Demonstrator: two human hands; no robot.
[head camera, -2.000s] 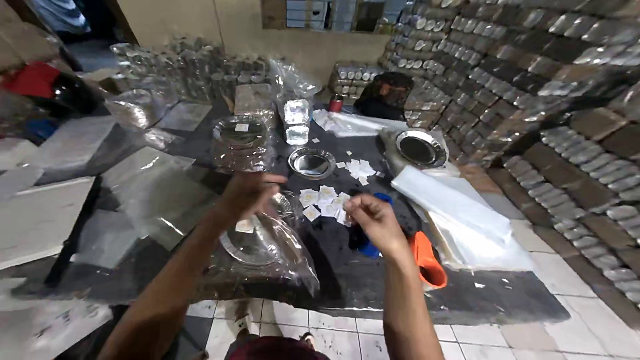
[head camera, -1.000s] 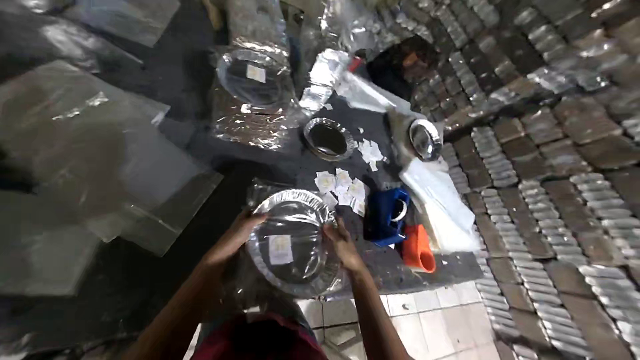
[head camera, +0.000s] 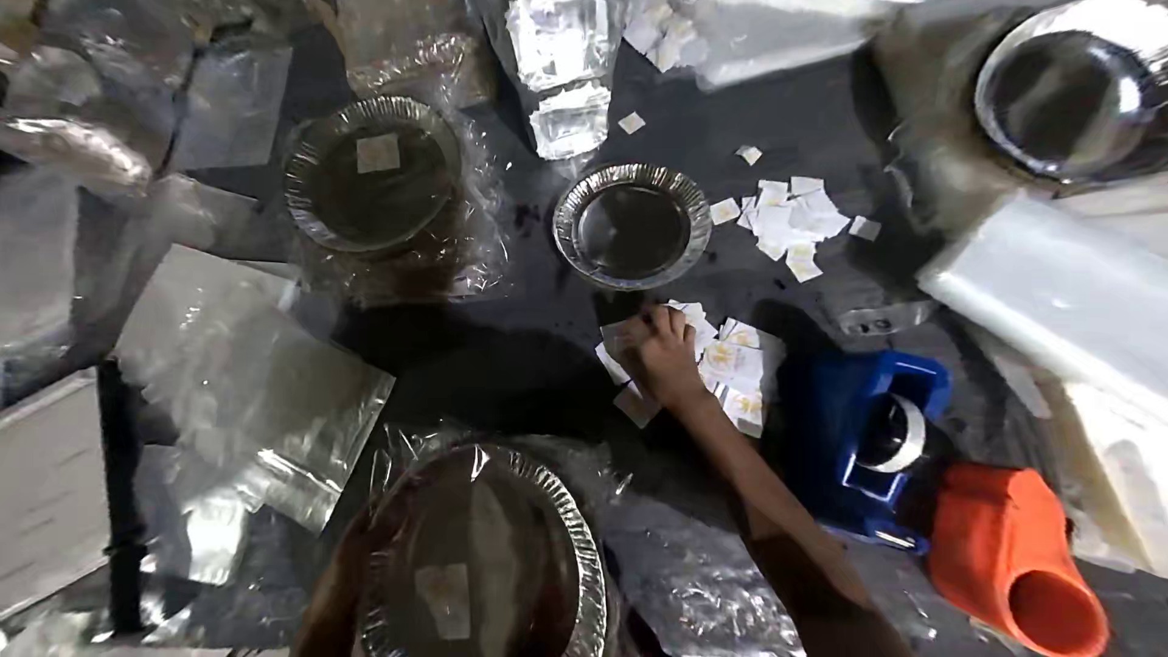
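At the bottom, a round foil tray (head camera: 589, 547) in a clear plastic bag bears a square paper label (head camera: 444, 599). My left hand (head camera: 360, 557) is at its left edge, mostly hidden under the tray and plastic, its fingers not seen. My right hand (head camera: 659, 351) reaches to a pile of small printed paper labels (head camera: 733, 365), fingertips down on the pile's left part; whether a label is between them cannot be told. A smaller foil dish (head camera: 631, 226) stands just beyond that hand. Another heap of labels (head camera: 796, 219) lies to its right.
Right of my right arm are a blue tape dispenser (head camera: 844, 438) and an orange plastic container (head camera: 995, 520). Plastic sheets (head camera: 1058, 292) lie at the right, clear bags (head camera: 255, 365) at the left. A bagged foil tray (head camera: 306, 196) with a label sits at the upper left.
My right hand has left the bagged foil tray, which both hands held a second ago, and moved to the label pile. The view has shifted closer over the table.
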